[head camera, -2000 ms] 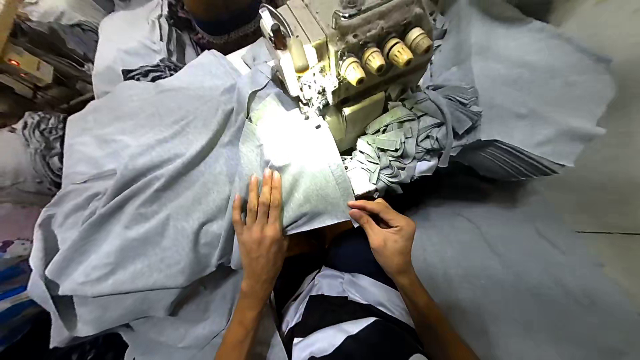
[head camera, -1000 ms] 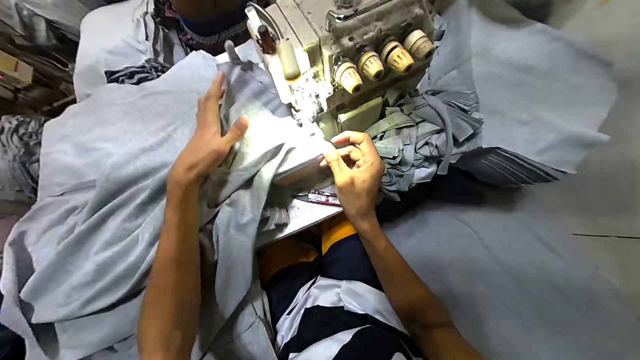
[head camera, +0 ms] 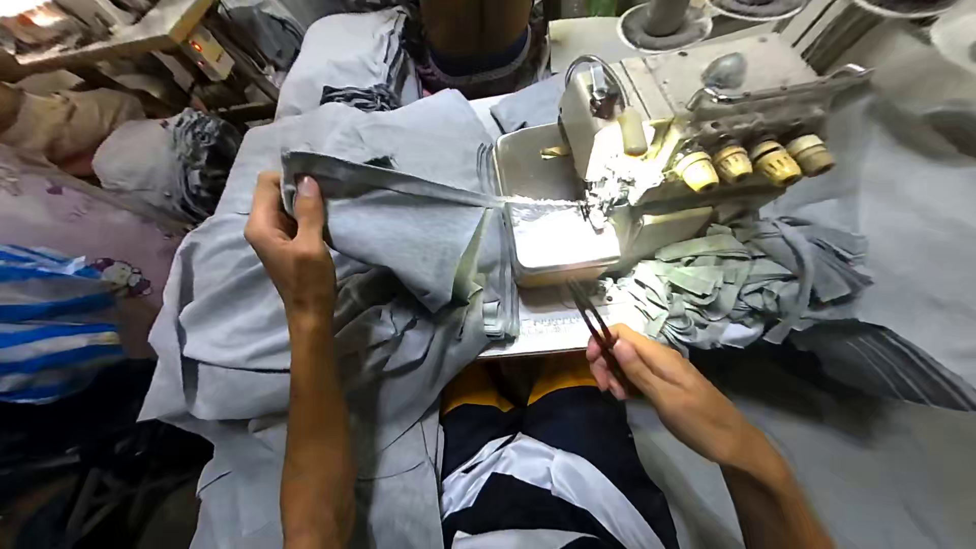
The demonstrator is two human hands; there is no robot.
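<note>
My left hand (head camera: pixel 293 236) pinches the folded end of a grey fabric piece (head camera: pixel 404 236), left of an overlock sewing machine (head camera: pixel 686 99). From that piece a thin seamed edge or thread chain runs to the lit needle area (head camera: pixel 606 202). My right hand (head camera: pixel 648 374) holds dark metal tweezers (head camera: pixel 598 328), their tips pointing up toward the front edge of the machine's metal plate (head camera: pixel 564 252). More grey fabric (head camera: pixel 236 320) lies draped under and around my left forearm.
Small greenish-grey fabric strips (head camera: pixel 709 282) are heaped right of the plate. Four tension knobs (head camera: pixel 774 162) line the machine's front. Folded grey cloth (head camera: pixel 343 53) and a bundle (head camera: pixel 171 160) lie at the back left. A person's legs (head camera: pixel 476 38) are behind the table. Layered grey cloth (head camera: pixel 900 358) is at right.
My left hand has moved left, away from the needle, with the fabric. My right hand has left the needle area, moved down and now holds tweezers. The machine's metal plate is uncovered.
</note>
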